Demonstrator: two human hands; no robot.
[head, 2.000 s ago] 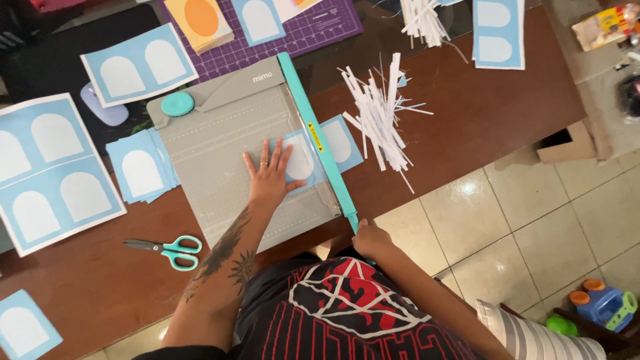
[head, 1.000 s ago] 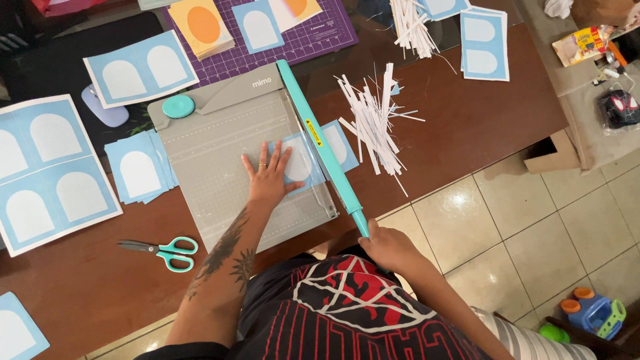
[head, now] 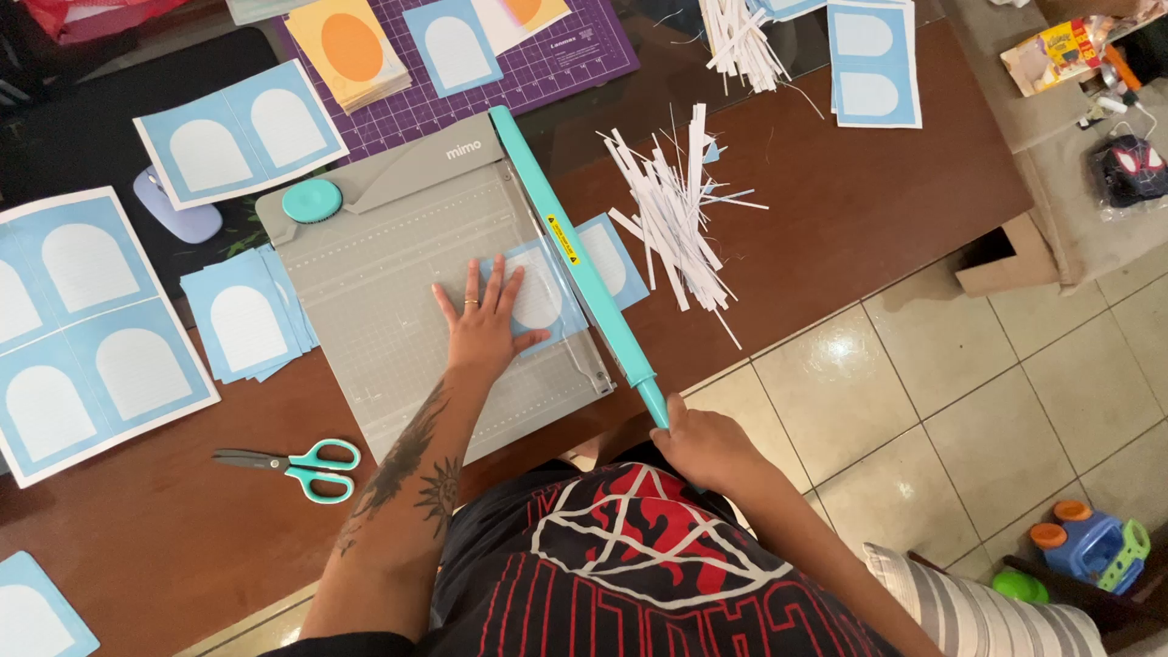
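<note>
A grey guillotine paper trimmer (head: 392, 301) lies on the brown table. My left hand (head: 484, 319) is spread flat on its bed, its fingers on the left part of a blue printed card sheet (head: 538, 297) with white arches. The sheet passes under the turquoise cutting arm (head: 575, 255), and its other part shows on the right. My right hand (head: 707, 443) grips the handle (head: 651, 401) of the arm at the lower end. Left of the trimmer lies a stack of cut blue cards (head: 246, 319).
Turquoise-handled scissors (head: 319, 470) lie below the card stack. White paper strips (head: 675, 210) are heaped right of the trimmer. Uncut sheets (head: 100, 328) lie at the left. A purple cutting mat (head: 566, 59) holds orange-oval cards (head: 351, 50). A tiled floor (head: 876, 392) shows beyond the table edge.
The cutting arm and my right hand have shifted a little relative to the trimmer bed. My left hand has stayed on the sheet.
</note>
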